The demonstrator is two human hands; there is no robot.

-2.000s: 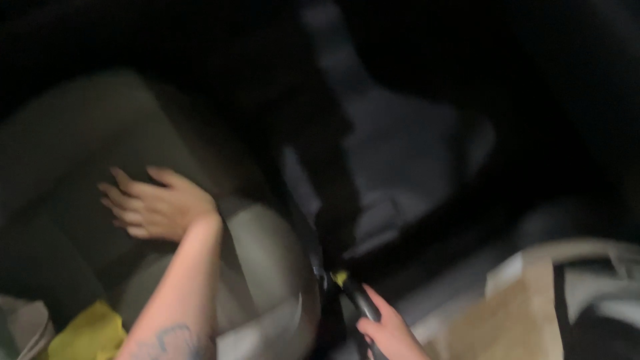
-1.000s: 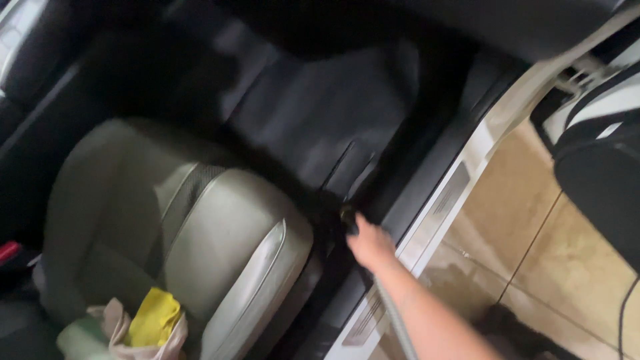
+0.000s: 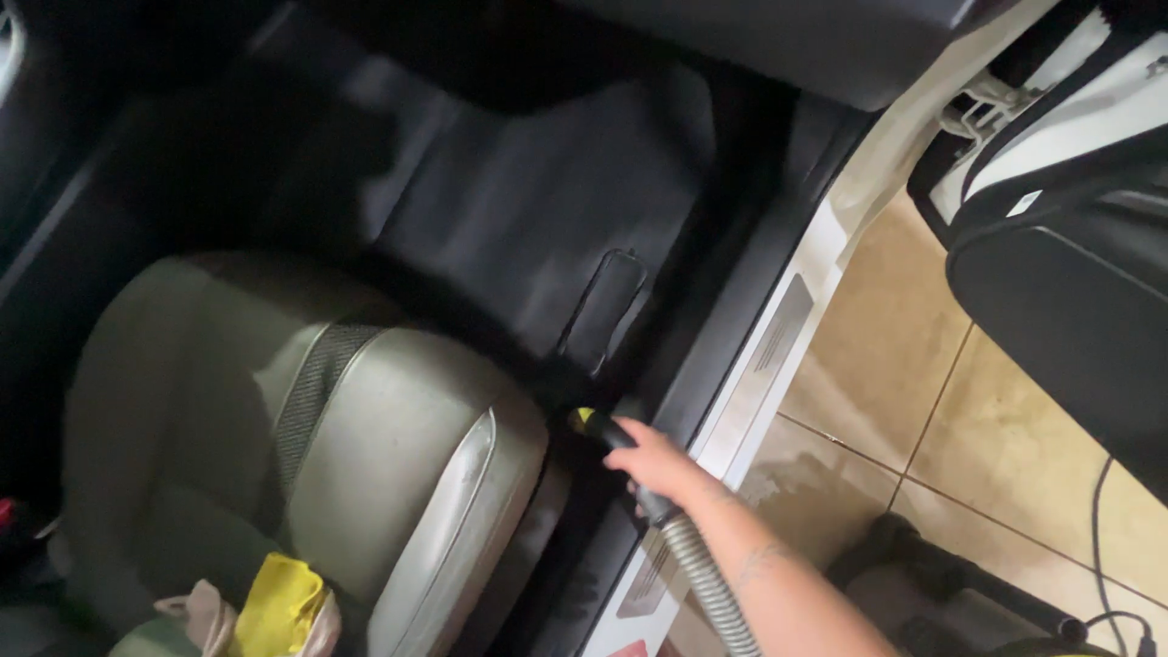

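Note:
My right hand (image 3: 652, 461) is closed around the dark handle of a vacuum hose (image 3: 707, 570), with the ribbed grey hose trailing down beside my forearm. The black nozzle with a yellow part (image 3: 584, 420) is low between the car seat (image 3: 411, 401) and the door sill (image 3: 766, 356); its far end is lost in shadow. Ahead of it lies the dark car floor (image 3: 538, 201), with a dark oblong outline (image 3: 604, 310) on it. A yellow cloth (image 3: 278, 602) and a pinkish cloth (image 3: 205, 616) rest on the seat's lower part. My left hand is out of view.
At the right, the open car door (image 3: 1068, 265) hangs over the tiled floor (image 3: 894, 365). A dark machine (image 3: 967, 593), partly cut off, stands on the tiles at the lower right, near a thin black cable (image 3: 1098, 529). The dashboard's dark underside crosses the top.
My left hand, over the seat two seconds ago, has left the view. My right hand still holds the hose handle beside the seat. The view has shifted.

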